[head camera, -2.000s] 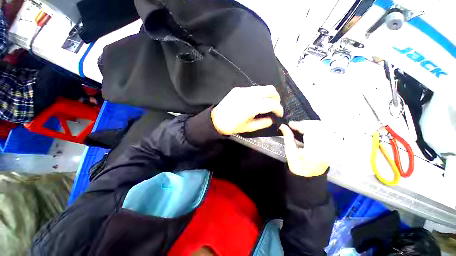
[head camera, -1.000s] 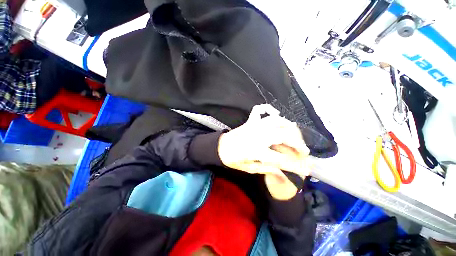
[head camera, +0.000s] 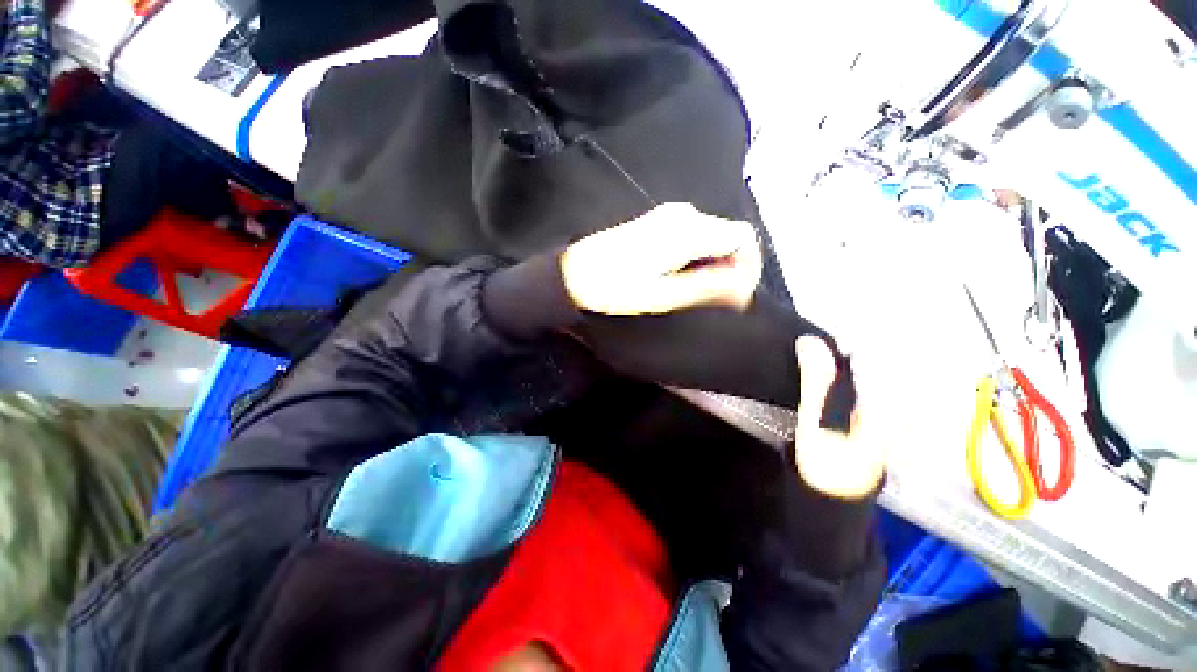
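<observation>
A large dark garment piece (head camera: 630, 118) lies over the white table, with its smooth plain side up and an opening with a pale thread line near its top. My left hand (head camera: 663, 263) grips the garment near its lower right edge, fingers curled over the cloth. My right hand (head camera: 840, 427) pinches the end of the dark cloth to the right, thumb up, at the table's front edge. The cloth is stretched between both hands and hangs over the edge. Part of the fingers is hidden by cloth or washed out by glare.
The white sewing machine (head camera: 1116, 145) with blue stripe stands at right, its presser foot area (head camera: 919, 190) beyond the hands. Scissors (head camera: 1004, 440) with yellow and red handles lie right of my right hand. A blue bin (head camera: 309, 269) and red stool (head camera: 171, 276) are at left.
My hands were together over the table edge a second ago. They are now apart, the left further up and the right further right, with cloth spread between them.
</observation>
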